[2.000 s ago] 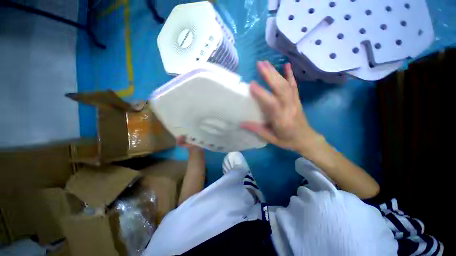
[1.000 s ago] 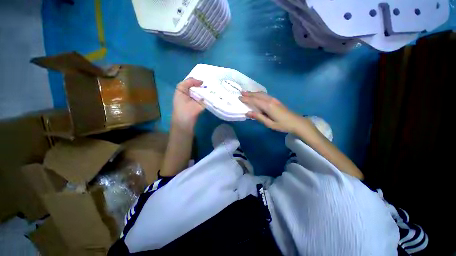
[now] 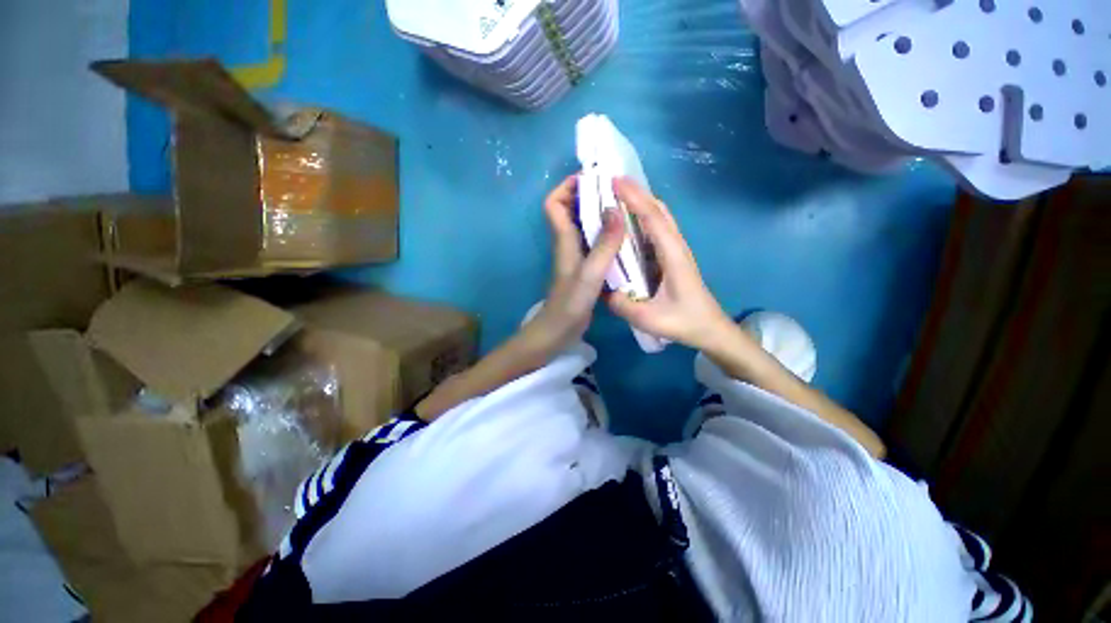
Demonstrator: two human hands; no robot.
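A white hexagonal cover (image 3: 598, 156) is held on edge above my lap, its narrow side turned up towards me. Layers show along that side; whether an insert is in it I cannot tell. My left hand (image 3: 573, 258) grips its left side, with the thumb on the edge. My right hand (image 3: 673, 270) grips its right side, with the fingers over the top and the thumb below. The stack of covers (image 3: 536, 61) stands beyond my hands at the top centre, greenish marks down its side. The pile of pale lavender perforated inserts (image 3: 975, 91) lies at the top right.
An open brown carton (image 3: 329, 195) with orange-brown tape lies at left. Below it are more cartons (image 3: 158, 499) with raised flaps and crumpled clear film (image 3: 286, 426). Dark brown cartons (image 3: 1023, 329) stand at right. The blue floor (image 3: 487, 170) has a yellow line at upper left.
The cover has turned from face up to on edge. Both hands have closed in around its sides; the right hand has moved from its face to its edge.
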